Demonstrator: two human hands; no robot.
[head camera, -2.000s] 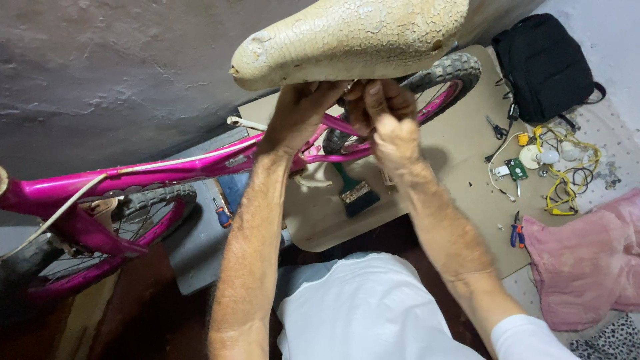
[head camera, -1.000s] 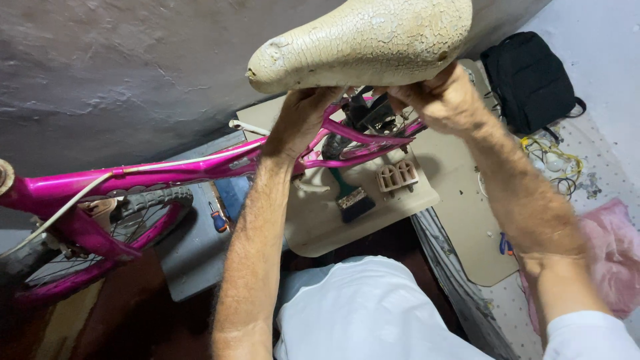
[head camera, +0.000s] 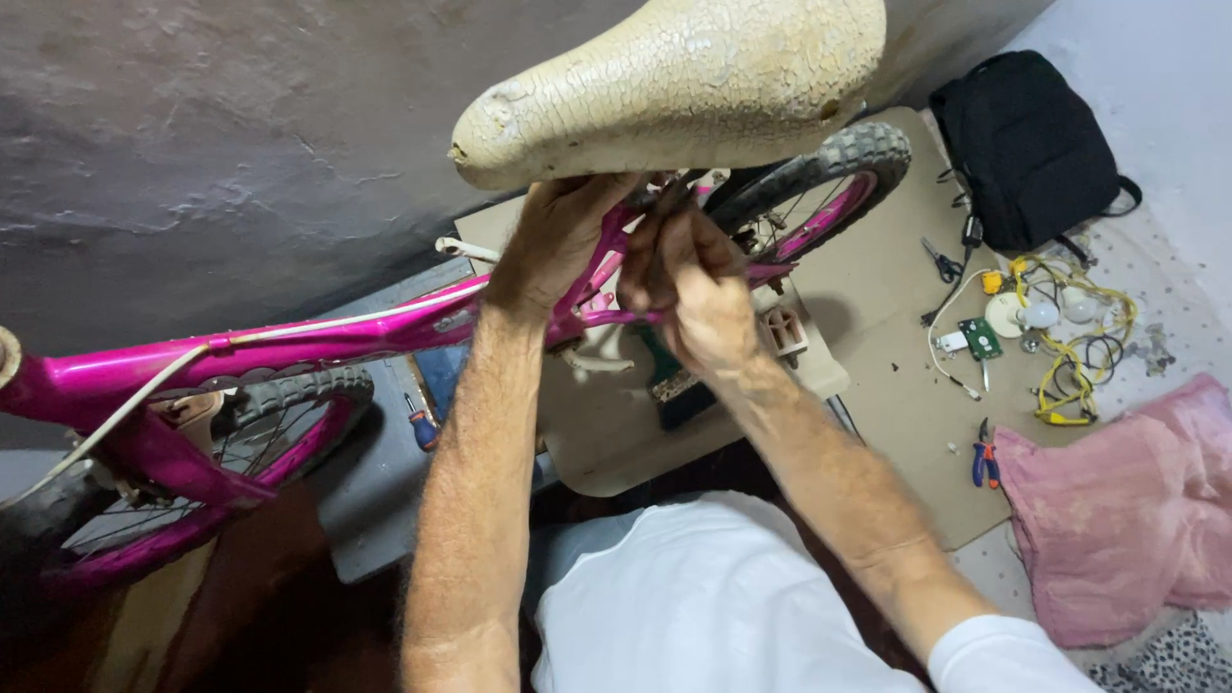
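Note:
A pink bicycle frame (head camera: 366, 337) stretches across the view, with a cracked cream saddle (head camera: 674, 91) above it. Just under the saddle, my left hand (head camera: 563, 236) is against the frame near the seat post; its fingertips are hidden by the saddle. My right hand (head camera: 698, 279) is beside it on the right, fingers bent and close together below the saddle's edge, at a dark, thin part that I cannot make out. The rear wheel (head camera: 857, 164) is behind my right hand, and the front wheel (head camera: 298, 423) is at the left.
A green-handled paintbrush (head camera: 679, 390) lies under the frame. A screwdriver (head camera: 421, 428) is at the left. On the right are scissors (head camera: 943, 260), pliers (head camera: 984, 460), a green circuit board (head camera: 980, 339), yellow wires (head camera: 1066, 371), a black backpack (head camera: 1025, 144) and a pink cloth (head camera: 1126, 510). A wall stands behind.
My right hand has come in and down from the saddle's right rear underside, where it was a second ago. My left hand has stayed beneath the saddle.

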